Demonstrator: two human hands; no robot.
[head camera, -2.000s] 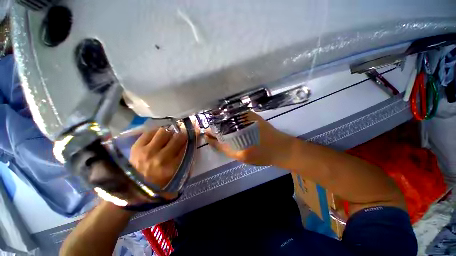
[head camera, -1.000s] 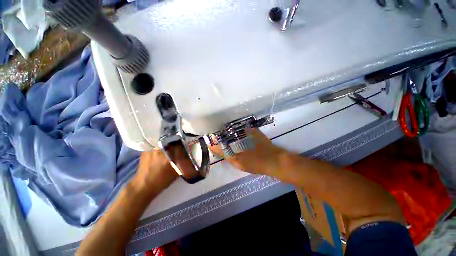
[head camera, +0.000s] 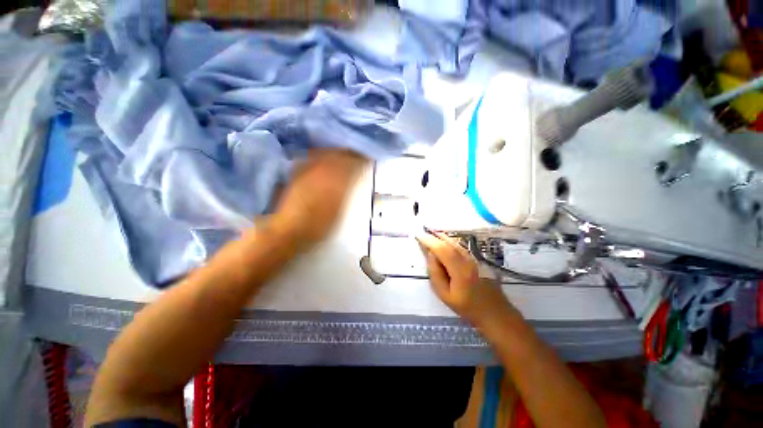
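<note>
My left hand (head camera: 322, 192) is blurred at the near right side of the light blue garment fabric (head camera: 209, 125), which lies in loose folds on the table; whether it grips the fabric cannot be told. My right hand (head camera: 454, 272) is at the needle area, beside the needle plate (head camera: 393, 217), with the fingertips near the lower edge of the white sewing machine head (head camera: 502, 150). The fingertips are partly hidden, and I cannot tell whether they hold anything. The chrome take-up guard (head camera: 577, 251) is right of my right hand.
The grey, ruler-marked table edge (head camera: 360, 331) runs along the front. A grey ribbed lamp arm (head camera: 594, 104) stands over the machine. Thin snips (head camera: 617, 292) lie at the right; red-orange and green scissors (head camera: 661, 330) hang at the right end. More blue fabric (head camera: 577, 38) lies behind the machine.
The view has shifted left and turned. My left hand has left the needle area and moved left to the blue fabric. My right hand has stayed near the needle area.
</note>
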